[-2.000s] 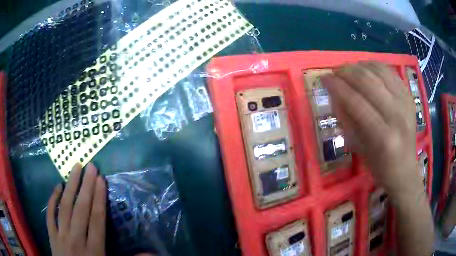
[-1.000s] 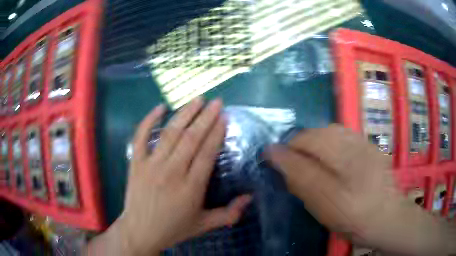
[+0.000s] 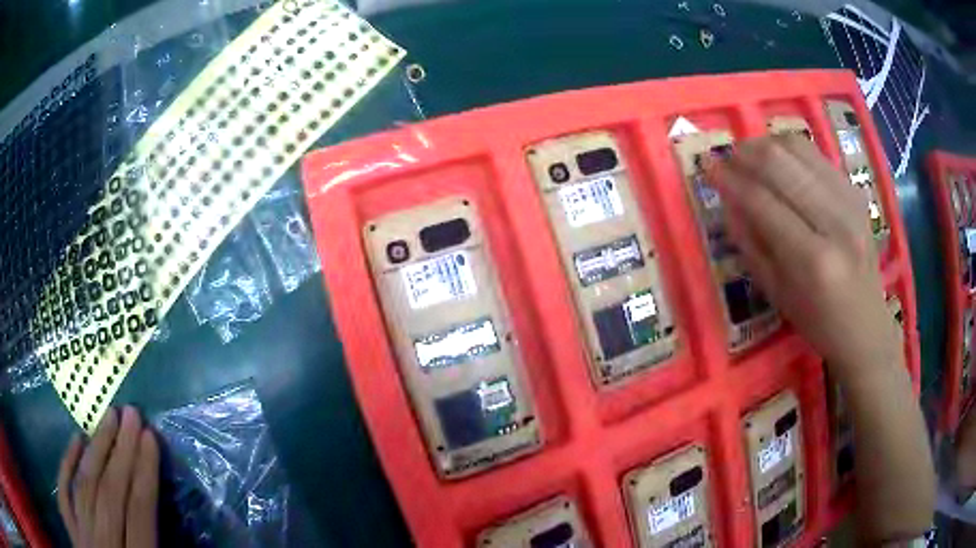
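Gold phone housings lie in pockets of a red tray (image 3: 471,145). The top-left housing (image 3: 454,298) and the one beside it (image 3: 606,230) each show a small dark ring left of a dark oval window. My right hand (image 3: 803,236) is over the top of the third housing (image 3: 738,310), fingertips bunched near its upper end; whether they hold a piece is hidden. My left hand (image 3: 110,487) lies at the lower left, fingers together, beside clear film (image 3: 230,460); its grip cannot be told.
A yellow die-cut sheet (image 3: 252,128) with rows of dark dots crosses the upper left, partly under a dark grid sheet (image 3: 54,161). Clear film (image 3: 241,273) lies beside it. A dark strip sheet (image 3: 878,80) is at the upper right. Other red trays show at both edges.
One second ago both hands were together at the clear film. My right hand has moved right, over the tray's third housing. The view has shifted toward the right tray.
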